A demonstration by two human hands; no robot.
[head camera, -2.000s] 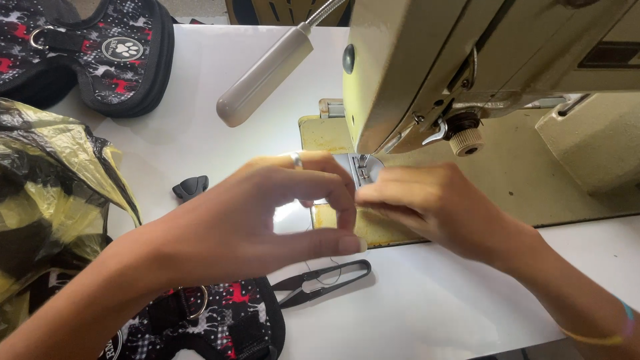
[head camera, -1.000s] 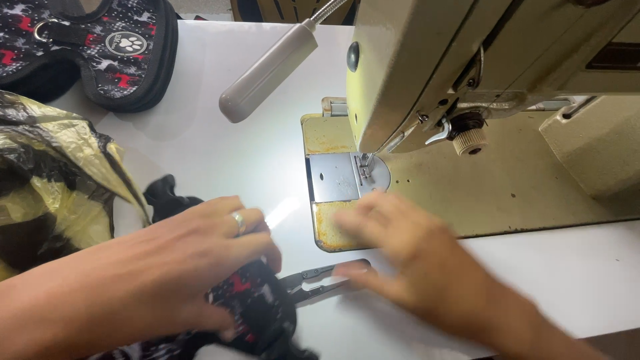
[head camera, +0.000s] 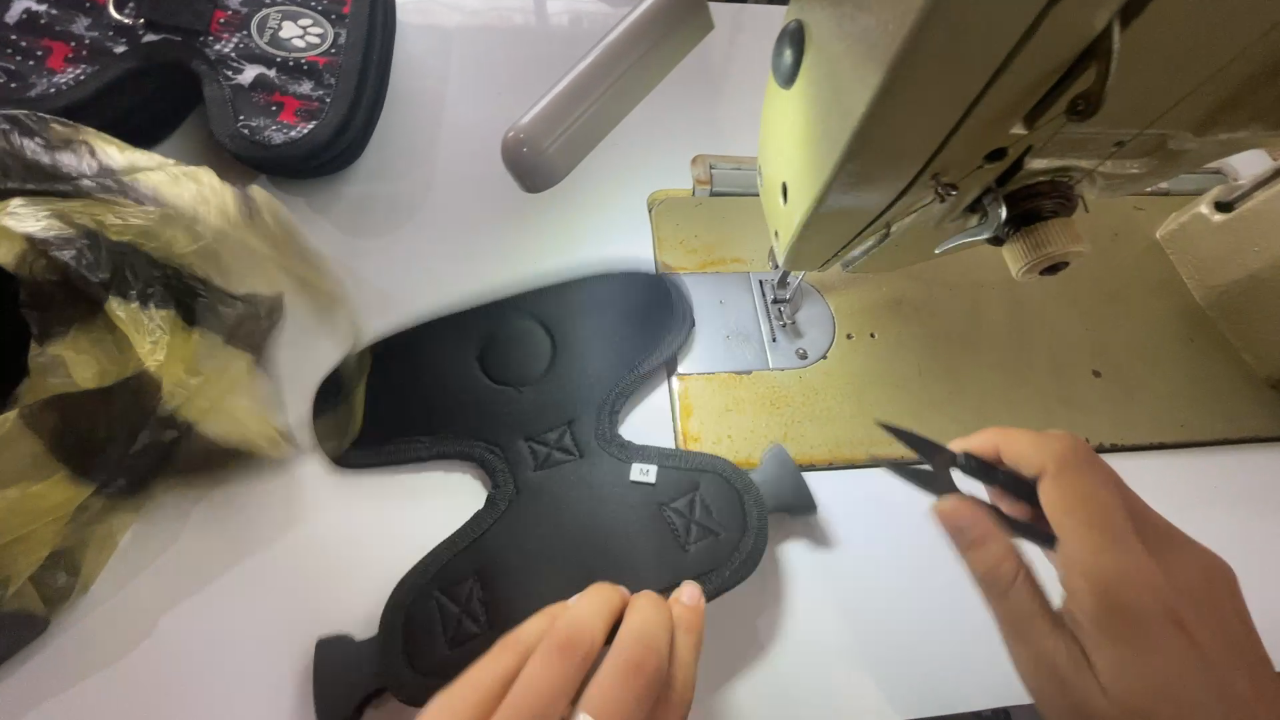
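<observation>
A black padded pet harness (head camera: 590, 400) lies with its plain side up, left of the sewing machine's needle plate, its upper corner touching the plate. White size tag, stitched crosses and a round raised patch show on it. My left hand (head camera: 600, 650) pinches the harness's lower edge between thumb and fingers. Black thread snips (head camera: 960, 475) are in my right hand (head camera: 1110, 580), blades apart and pointing left, in front of the machine bed. A black plastic buckle (head camera: 785, 480) sticks out at the harness's right side, another at its lower left.
The sewing machine (head camera: 950, 130) fills the upper right, its presser foot (head camera: 782, 300) above the plate. A grey lamp (head camera: 605, 95) hangs at top centre. A yellow and black plastic bag (head camera: 130, 340) lies at left, partly over the harness's edge. Patterned harnesses (head camera: 300, 100) are stacked at upper left.
The snips, on the table two seconds ago, are now in my right hand. A harness that lay patterned side up at lower left now shows its plain black side near the needle plate.
</observation>
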